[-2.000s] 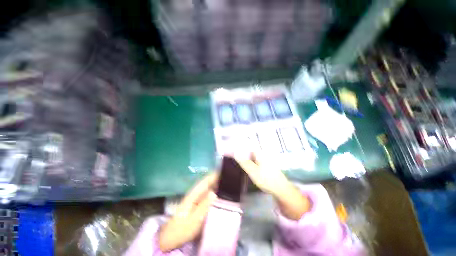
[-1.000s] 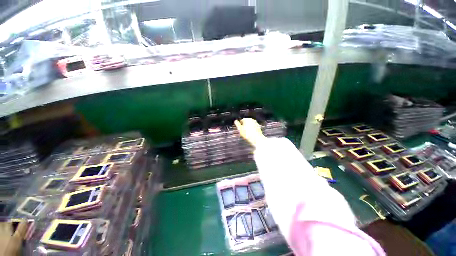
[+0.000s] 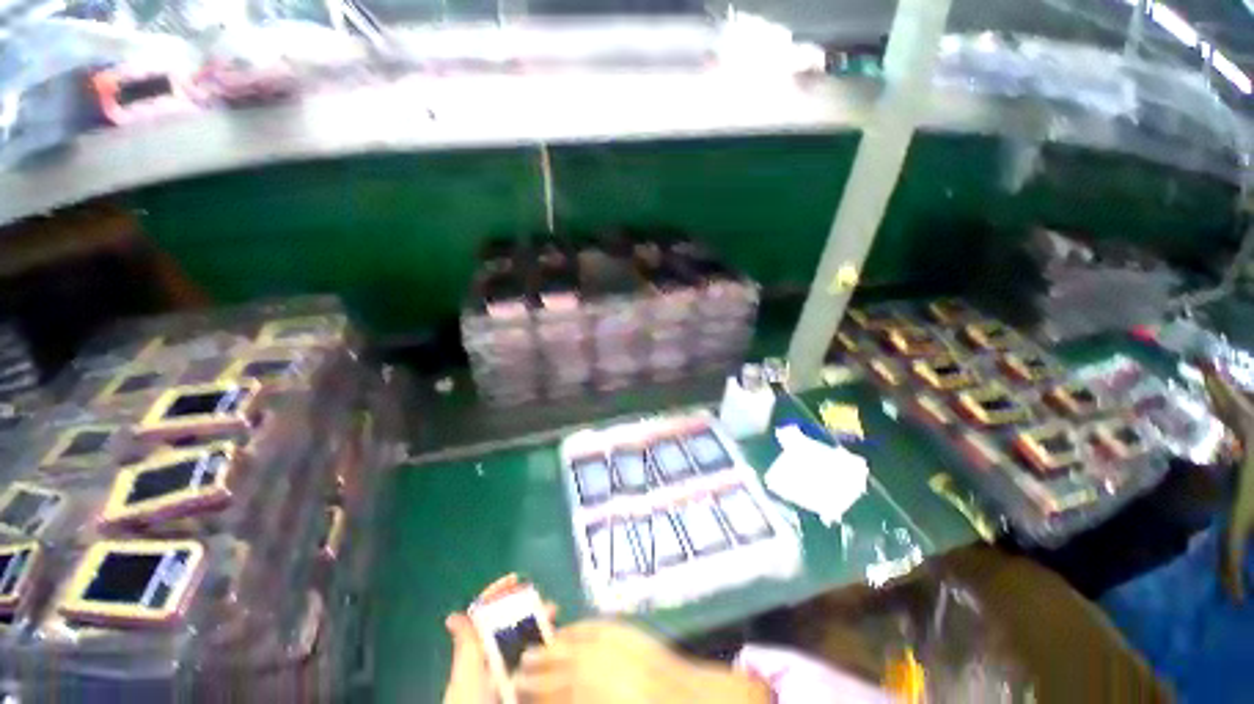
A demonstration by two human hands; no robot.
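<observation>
A small phone unit with a white or pale frame and dark screen is at the bottom centre, above the bench's front part. My left hand holds its left side. My right hand comes from the right, its blurred fingers against the phone's lower right part. The bottom edge cuts off both hands and hides the phone's lower end. A white lens sheet with two rows of dark-framed panes lies behind my right hand.
Blister tray stacks stand left, at the back and right. A pale post rises behind a small bottle and a white wipe. A shelf crosses above. Another person's arm is far right.
My right hand has come back from the rear tray stack to the front, where it meets my left hand at a phone unit. The view has tilted slightly down.
</observation>
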